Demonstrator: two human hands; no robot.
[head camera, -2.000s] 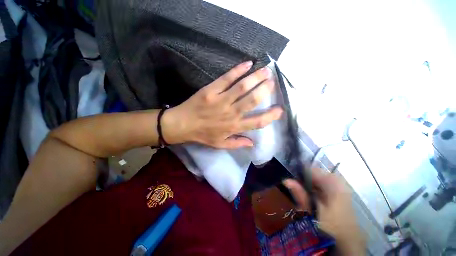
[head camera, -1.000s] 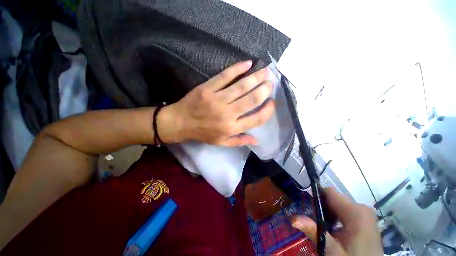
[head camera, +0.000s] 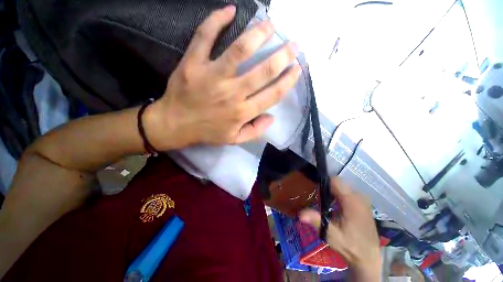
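A garment piece (head camera: 121, 38) of dark grey herringbone cloth lies folded on the white table's edge, its white backing (head camera: 231, 165) turned up and hanging over toward my shirt. My left hand (head camera: 226, 82) lies flat on the piece with fingers spread, pressing on it. My right hand (head camera: 350, 226), slightly blurred, holds long black shears (head camera: 319, 143) by the handles. The blades point away from me along the curved right edge of the white backing. Whether the blades are open there is not clear.
The white table (head camera: 353, 60) has a ruler-marked front edge (head camera: 364, 171), loose threads and sewing machine parts (head camera: 491, 88) at the right. Blue and red baskets (head camera: 292, 237) stand below. More grey and white pieces (head camera: 49, 93) hang at the left. A blue object (head camera: 157, 248) hangs on my maroon shirt.
The cloth and my left hand show further up and left in the view. The shears and my right hand have moved up and left since one second ago, staying along the backing's edge.
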